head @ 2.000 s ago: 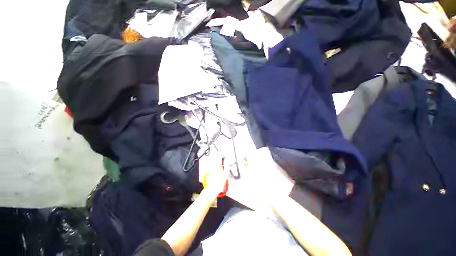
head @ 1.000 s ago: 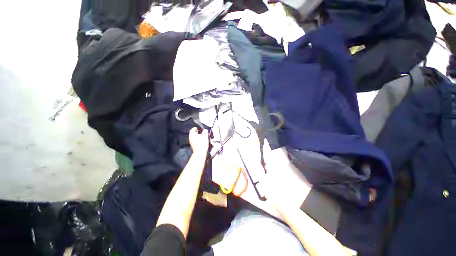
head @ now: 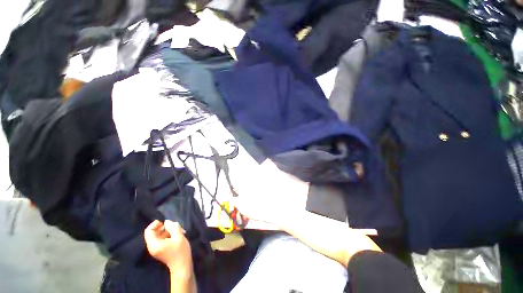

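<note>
Scissors with yellow and red-orange loop handles (head: pixel 227 217) are at the fingertips of my right hand (head: pixel 248 207); its fingers close at the handles, though glare washes out their outline. Black hangers (head: pixel 198 155) lie over the white sheet (head: pixel 284 189) and the silvery plastic beside it. A long dark hanger part reaches down to the scissors. My left hand (head: pixel 166 240) is curled over dark navy cloth (head: pixel 117 197) at lower left; whether it holds anything is hidden.
Black and navy garments (head: pixel 54 143) are heaped at left. A bright navy garment (head: pixel 275 103) lies over grey-green cloth (head: pixel 192 77) at centre. A navy blazer with gold buttons (head: pixel 456 189) lies flat at right, with a clear plastic bag (head: pixel 459 263) below it.
The view has shifted right. My left hand has moved down and left from the hangers. My right hand has come to the scissors, which lay loose a second ago. The hangers have shifted.
</note>
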